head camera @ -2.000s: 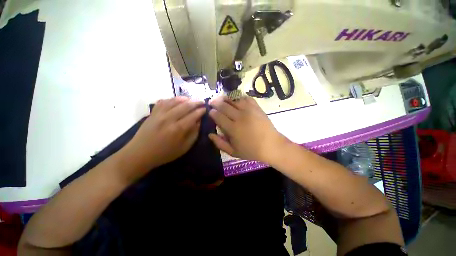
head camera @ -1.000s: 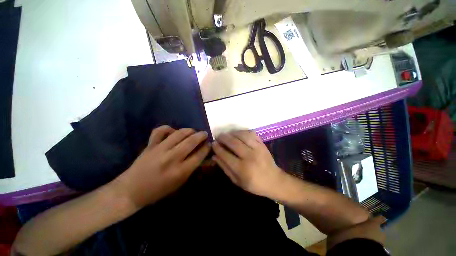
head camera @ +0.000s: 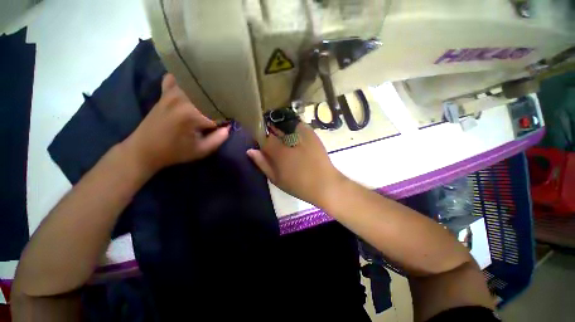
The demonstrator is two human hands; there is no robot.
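Note:
The dark cloth panel (head camera: 205, 188) lies under the sewing machine head (head camera: 277, 38) and hangs over the table edge into my lap. My left hand (head camera: 180, 129) is left of the needle area, its thumb and fingers pinching the cloth near the presser foot. My right hand (head camera: 293, 157) is right of the needle area at the cloth's right edge, thumb on the cloth side; its fingertips are hidden behind the machine's parts, so its grip cannot be told. The needle is mostly hidden.
Black scissors (head camera: 353, 110) lie on the machine bed, partly behind the head. Another dark panel (head camera: 16, 144) lies at far left. A blue basket (head camera: 504, 220) with clear plastic and a white card is at right. A switch box (head camera: 524, 119) and a red stool (head camera: 551, 188) are farther right.
Both hands have moved from the table's front edge up to the needle area. The cloth has shifted and spreads farther up the table at left. The machine head sits lower in view.

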